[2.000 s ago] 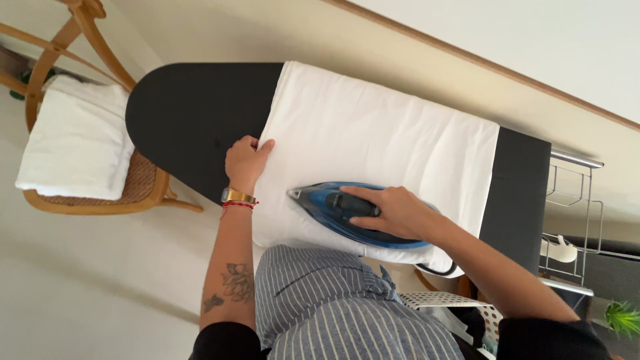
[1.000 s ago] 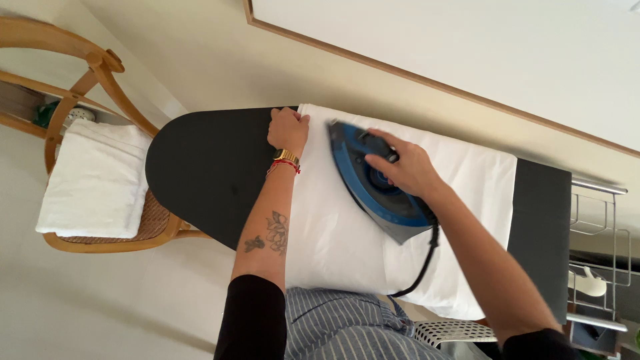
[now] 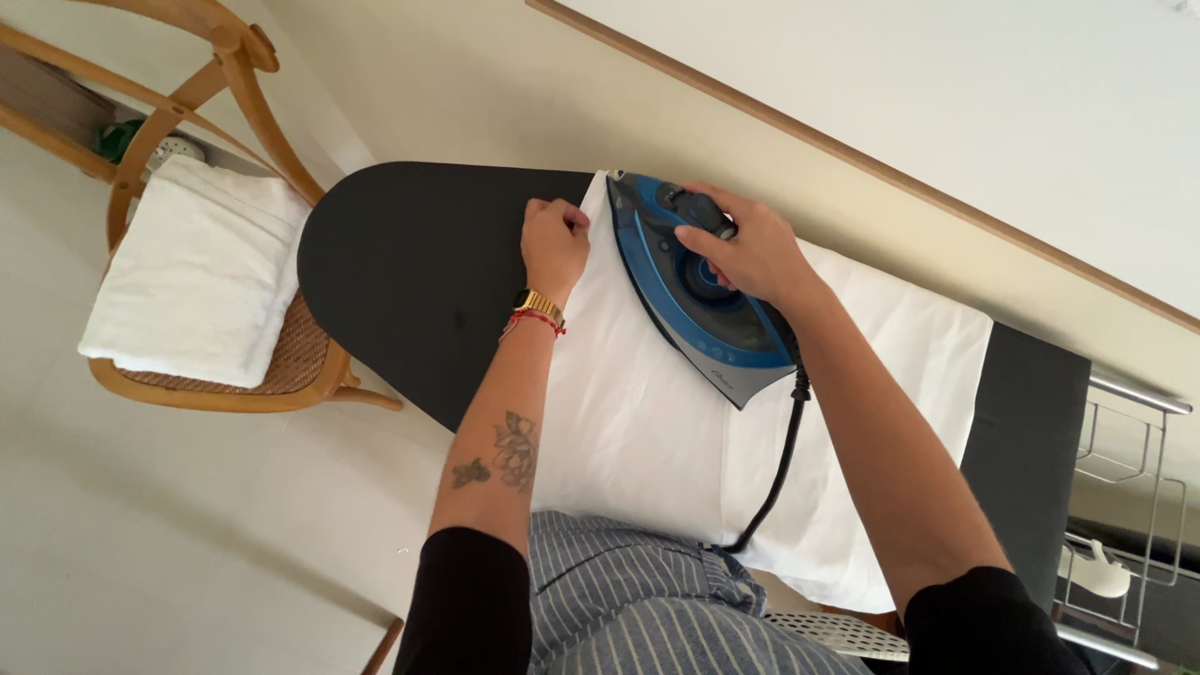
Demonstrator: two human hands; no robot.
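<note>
A white cloth (image 3: 637,441) lies over the dark ironing board (image 3: 412,272). My right hand (image 3: 750,246) is closed round the handle of a blue and grey steam iron (image 3: 694,281), which rests on the cloth near the board's far edge, its tip pointing away from me. The black cord hangs from the heel toward my body. My left hand (image 3: 555,242) is at the left edge of the cloth, left of the iron's tip, with its fingers curled; whether they pinch the fabric is hard to tell.
A wooden chair (image 3: 211,398) with a cane seat stands at the left, a folded white towel (image 3: 202,272) on it. The wall runs along the board's far side. At the right is a metal wire rack (image 3: 1139,497). A perforated white item (image 3: 839,636) is below the board.
Since two seconds ago the iron has gone from the near part of the cloth to the far edge, turning its tip away from me. My left hand has moved up along the cloth's left edge.
</note>
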